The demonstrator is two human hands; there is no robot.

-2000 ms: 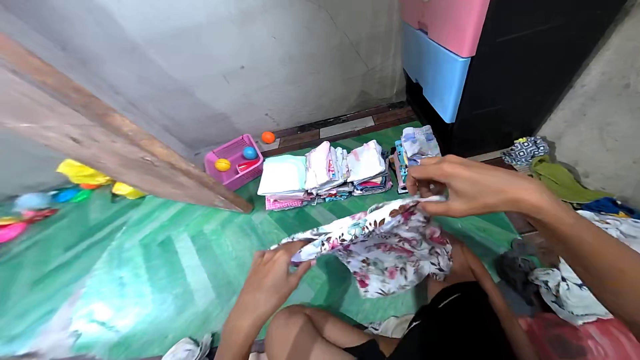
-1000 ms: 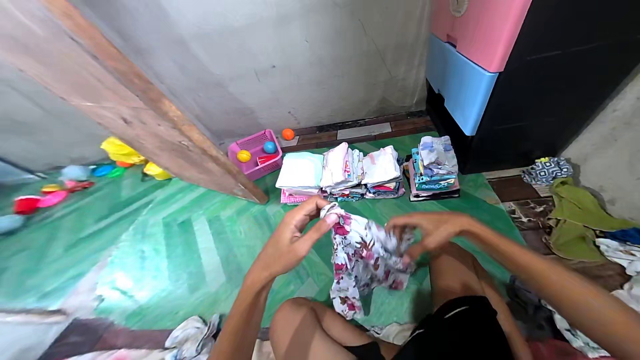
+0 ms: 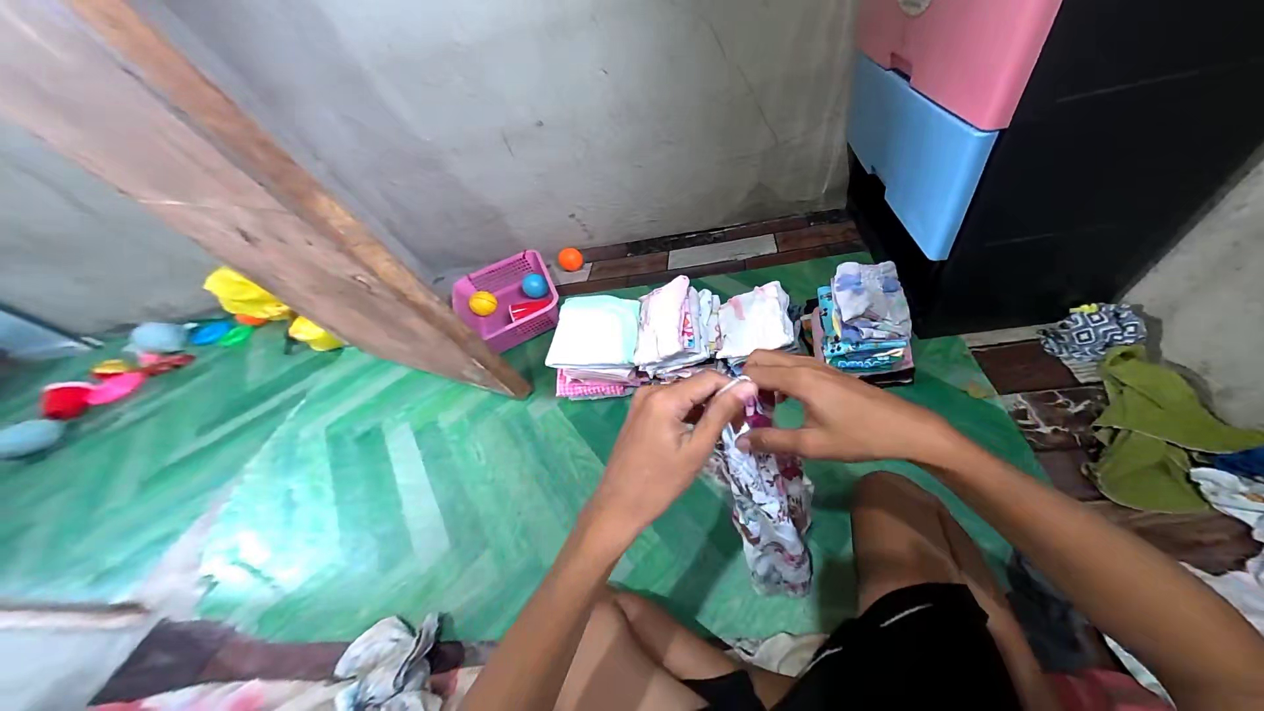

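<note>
A white floral cloth garment [image 3: 770, 523] hangs gathered in a narrow strip above the green floor mat, between my knees. My left hand [image 3: 671, 439] pinches its top edge. Beside it, my right hand [image 3: 825, 410] grips the same top edge, with the thumb lower on the cloth. Just beyond my hands stand folded clothes: a pale stack [image 3: 595, 336], a white and pink stack [image 3: 676, 321], a white stack [image 3: 755, 318] partly hidden by my right hand, and a blue and grey stack [image 3: 869, 311] to the right.
A pink plastic basket [image 3: 487, 334] with small balls sits by the wall, near a wooden post [image 3: 326, 237]. A drawer unit [image 3: 918, 148] stands at the back right. Loose clothes lie right [image 3: 1150, 425] and front left [image 3: 390, 662]; toys [image 3: 114, 385] lie far left.
The floral garment, spread wide between my hands two seconds ago, is now gathered and hangs lengthwise. My hands have come together at its top edge.
</note>
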